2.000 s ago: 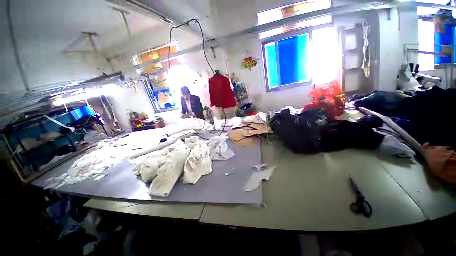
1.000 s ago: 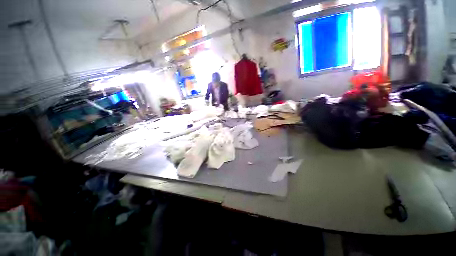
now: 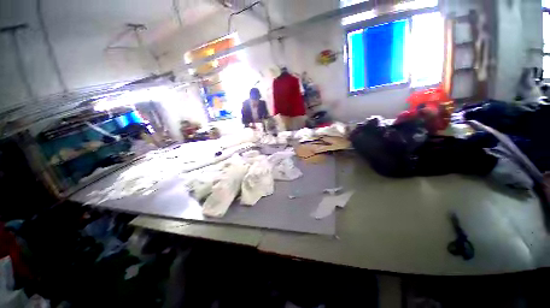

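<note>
Neither of my hands is in view. White cut pieces (image 3: 242, 183) lie in a loose heap on the grey-topped part of the table (image 3: 277, 218). A small white scrap (image 3: 331, 204) lies near its right edge. Black scissors (image 3: 460, 240) lie on the pale table (image 3: 398, 231) at the right, handles towards me. A black plastic bag (image 3: 386, 147) lies at the back right of the table.
A red plastic bag (image 3: 429, 107) and dark fabric (image 3: 512, 120) are behind at the right. Brown card (image 3: 321, 147) lies mid-table. A person (image 3: 254, 109) is at the far side beside a red garment (image 3: 288, 95). Shelves (image 3: 84, 147) stand left. Dark cloth clutters the floor at left.
The view has turned left and slightly down since the first frame, then a little back right. The table, scissors and white pieces appear shifted in the picture; no hand has appeared.
</note>
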